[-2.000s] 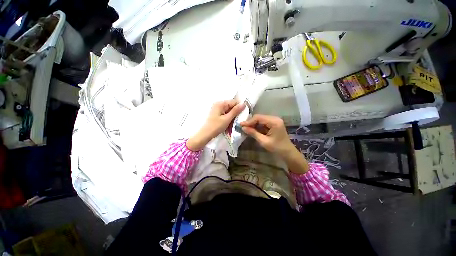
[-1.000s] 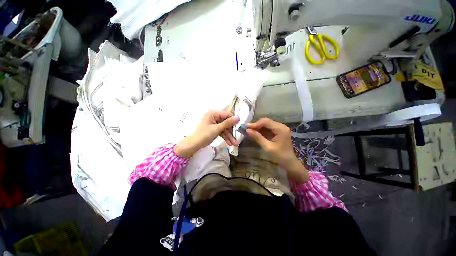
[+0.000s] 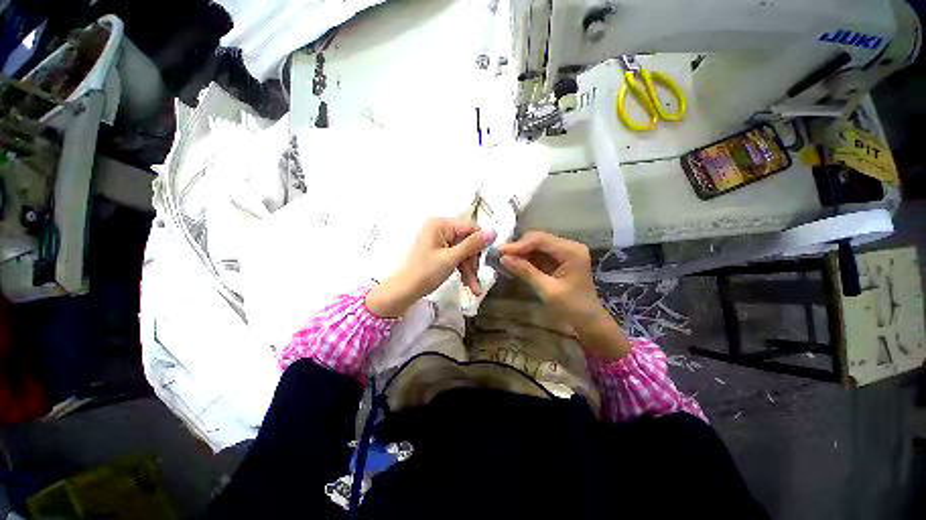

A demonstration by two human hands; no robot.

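A large white garment piece covers the left of the table and hangs over the lap. Its narrow end lies below the presser foot area, between my hands. My left hand pinches the garment end between thumb and fingers. My right hand is just right of it, thumb and forefinger together at a tiny greyish bit by the garment edge; what this bit is cannot be made out.
The sewing machine stands at the upper right. Yellow-handled scissors, a smartphone and white tape lie on its table. A tape roll is at the right edge, above a wooden-topped stool. Scraps lie on the floor.
Since two seconds ago both hands have moved slightly down, and the garment end between them has shifted and folded. In the last second the hands have barely moved.
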